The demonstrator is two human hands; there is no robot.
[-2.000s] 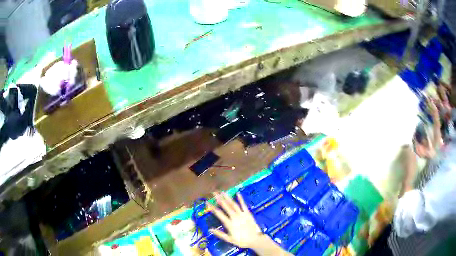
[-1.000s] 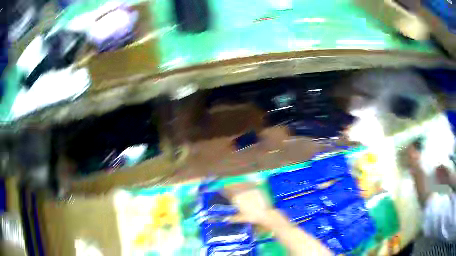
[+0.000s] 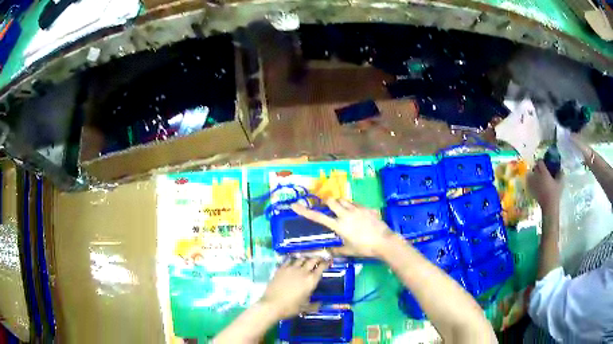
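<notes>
A column of blue housings with dark panels in them lies on the printed mat (image 3: pixel 201 295). The top housing (image 3: pixel 306 230) has a blue cord looped at its upper end. My right hand (image 3: pixel 359 228) lies over its right end, fingers spread and touching it. My left hand (image 3: pixel 292 285) is at the second housing (image 3: pixel 336 282), fingertips by the gap below the top one; a whitish bit shows there and its grip is partly hidden. A third panelled housing (image 3: pixel 316 327) lies below. To the right are two columns of housings (image 3: pixel 420 218) with open recesses, no panels.
A parts carton (image 3: pixel 168 144) with dark pieces stands under the shelf (image 3: pixel 376 13). A loose panel (image 3: pixel 357 112) lies beside a dark panel pile (image 3: pixel 457 101). Brown cardboard (image 3: pixel 101 235) is at left. Another person's arms (image 3: pixel 550 201) work at right, near a white crumpled piece (image 3: pixel 521 127).
The view has swung down onto the mat and steadied. My left hand has come into view. My right hand is now on the top panelled housing of the left column.
</notes>
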